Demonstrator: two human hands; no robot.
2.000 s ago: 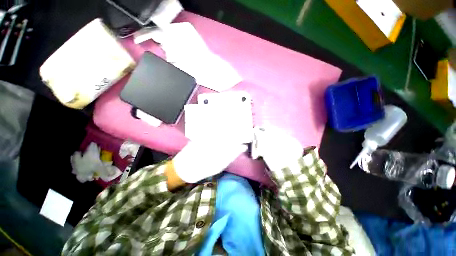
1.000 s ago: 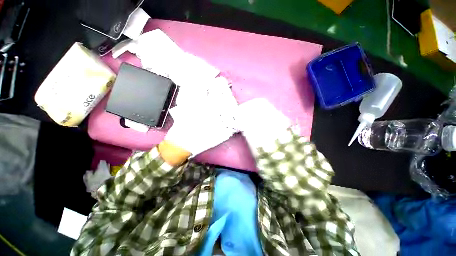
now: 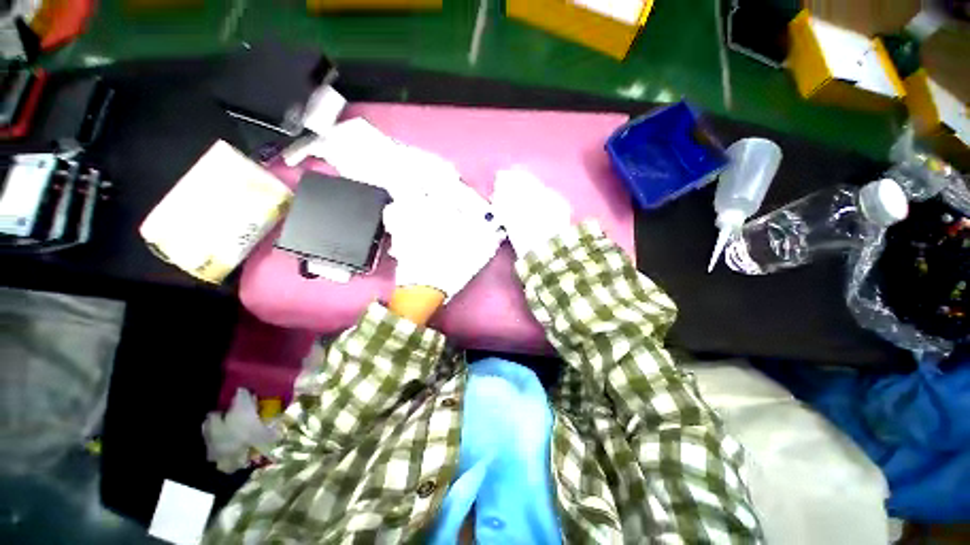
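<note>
My left hand [image 3: 415, 250], in a white glove with some bare wrist showing, holds a pale white part [image 3: 468, 229] above the pink pad [image 3: 585, 138]. Glove and part merge in the glare, and a small dark spot shows near the part's right edge. My right hand [image 3: 532, 213], also gloved, is at that edge; its fingers cannot be made out. A square dark grey device [image 3: 333, 220] lies face up on the pad's left, with a white tab [image 3: 327, 270] beneath its lower edge. A white cloth [image 3: 378, 152] lies on the pad behind my hands.
A cream wipes pack [image 3: 216, 213] is left of the pad, dark stacked devices [image 3: 274, 85] behind. To the right are a blue bin [image 3: 665, 154], a squeeze bottle [image 3: 748, 176] and a clear bottle [image 3: 803, 229]. Yellow cartons [image 3: 840, 59] stand on the green surface at the back.
The view has shifted, showing more of the back. My hands have moved farther up the pad with the white part, whose face with two dark holes no longer shows clearly.
</note>
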